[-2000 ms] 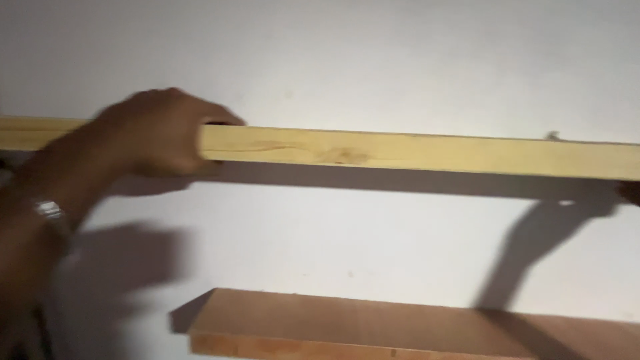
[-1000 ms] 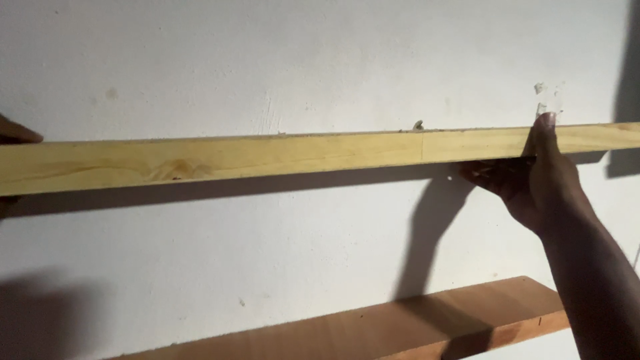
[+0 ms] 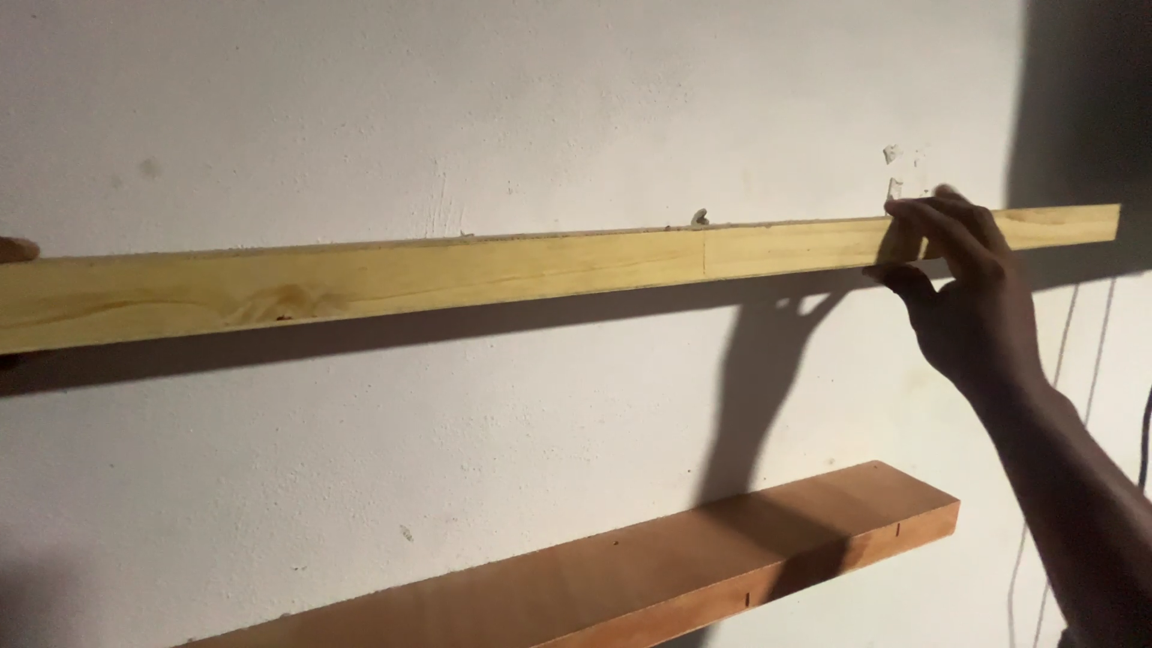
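A long pale wooden board (image 3: 504, 270) runs across the view against a white wall, its right end slightly higher in the picture. My right hand (image 3: 967, 261) grips it near that end, fingers over the top edge and thumb at the lower edge. At the far left edge of the view, fingertips of my left hand (image 3: 18, 249) lie on the board's top edge, with a dark bit of the hand below it. The rest of that hand is out of view.
Below, a reddish-brown wooden shelf (image 3: 630, 567) juts from the white wall (image 3: 540, 108). A small hook-like bit (image 3: 700, 217) shows just above the board. Chipped plaster (image 3: 891, 155) marks the wall near my right hand. Thin cords hang at the right.
The view has swung right, bringing the board's right end into sight. My right hand's fingers now lie over the top edge, where the thumb was up against the face a second ago.
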